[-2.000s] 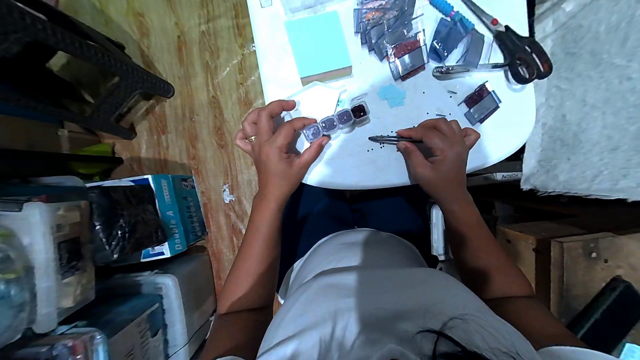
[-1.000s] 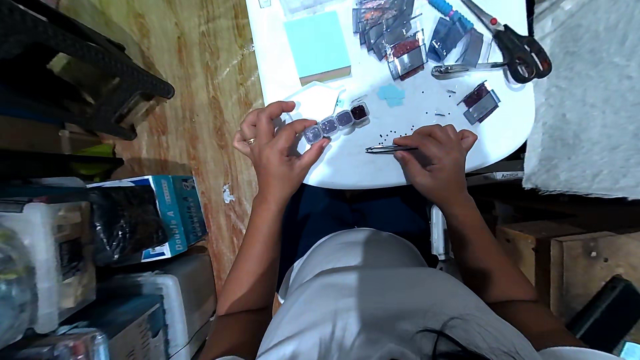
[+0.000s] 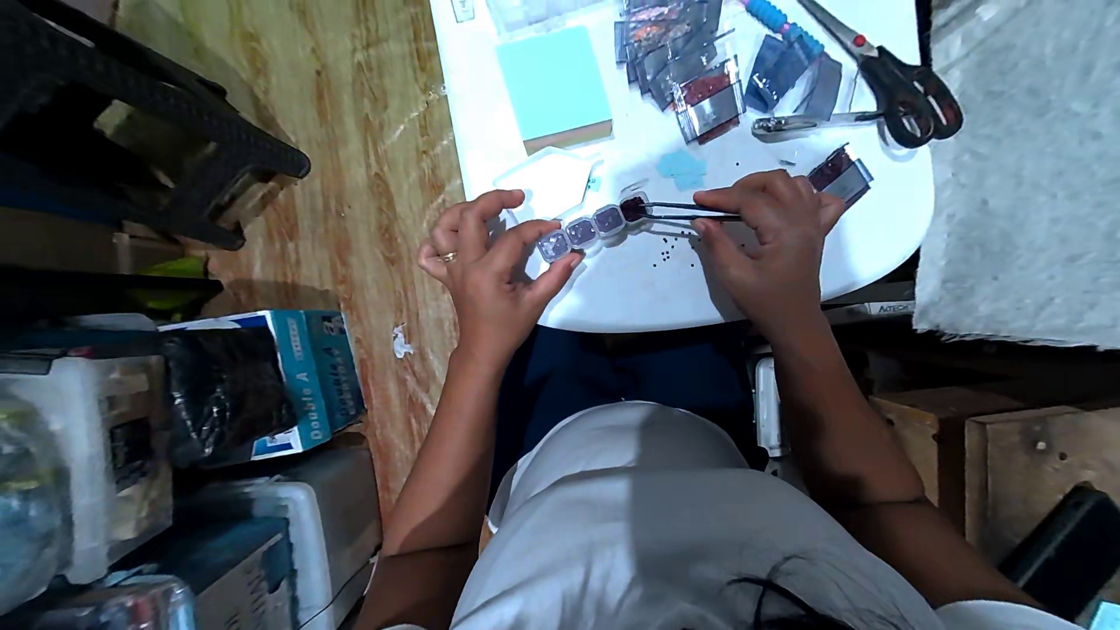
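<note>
My left hand (image 3: 499,262) pinches the near-left end of a strip of small clear compartments (image 3: 582,232) between thumb and forefinger. The compartment at the strip's right end holds dark red-black bits, and its lid seems raised. My right hand (image 3: 770,236) grips dark tweezers (image 3: 691,211), whose tips reach into that end compartment; whether they hold a bit cannot be told. Small dark beads (image 3: 667,249) lie scattered on the white table (image 3: 612,302) below the tweezers. A white angular tray (image 3: 547,182) sits behind the strip.
A light blue pad (image 3: 556,83) lies at the back left. Small plastic packets (image 3: 709,101) are piled to its right, near black-handled scissors (image 3: 910,96) and a clear-handled tool (image 3: 809,124). Another packet (image 3: 842,178) is behind my right hand. A blue patch (image 3: 681,169) lies mid-table.
My right hand has moved the tweezers up from above the scattered beads, and their tips are now in the end compartment. The left hand still holds the strip in place.
</note>
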